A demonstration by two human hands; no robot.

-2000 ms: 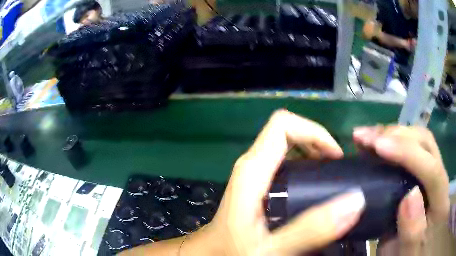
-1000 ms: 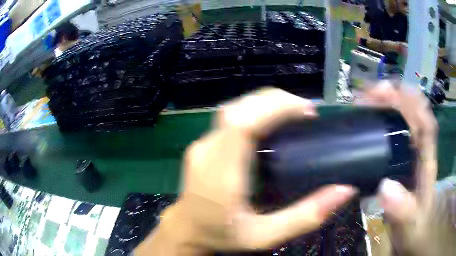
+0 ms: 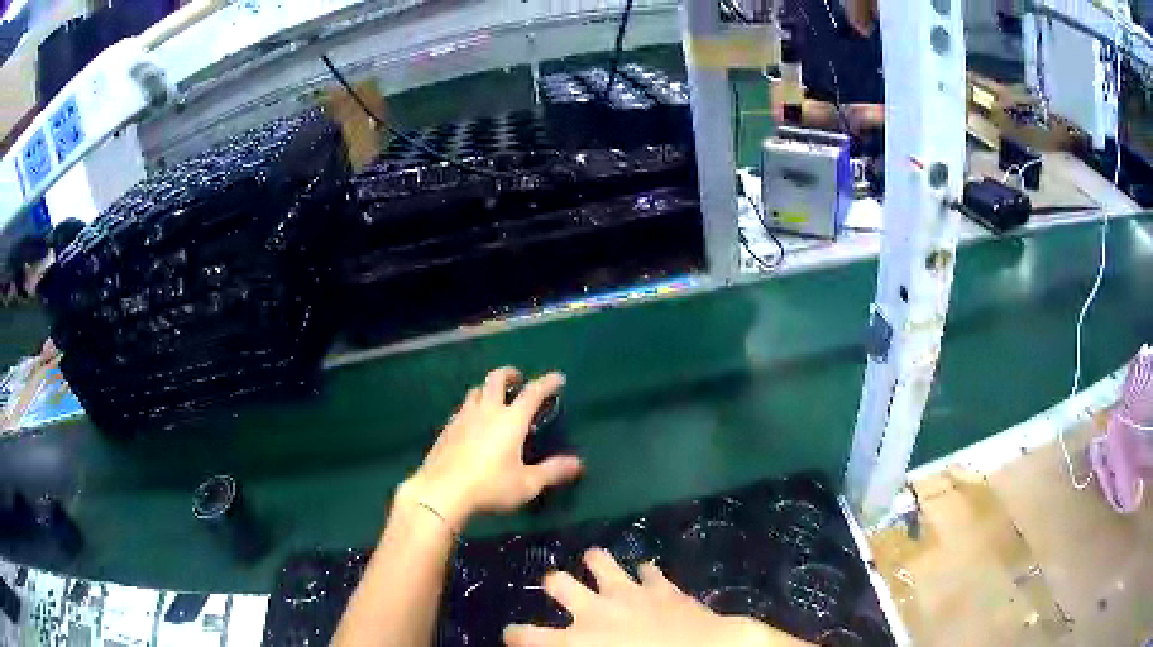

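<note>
My left hand (image 3: 474, 455) is over the green belt with its fingers and thumb spread around a dark cylindrical unit (image 3: 545, 412); whether they press on it is unclear. My right hand (image 3: 620, 609) is low in the view, palm down with fingers apart over the black blister tray (image 3: 721, 516), and no unit shows in it. The tray has rows of round pockets or unit ends, partly covered by both forearms. Another dark unit (image 3: 216, 498) stands upright on the belt at the left.
The conveyor belt (image 3: 658, 379) crosses the view. Black tray stacks (image 3: 190, 278) stand beyond it. A metal upright (image 3: 913, 253) rises right of the tray. Beyond are an instrument box (image 3: 804, 187) and a person's dark torso. Cardboard (image 3: 986, 556), a white cord and a pink object (image 3: 1119, 455) are right.
Both hands held a large-looking dark unit close to the camera; they are now apart, left over the belt, right over the tray. The view has turned right.
</note>
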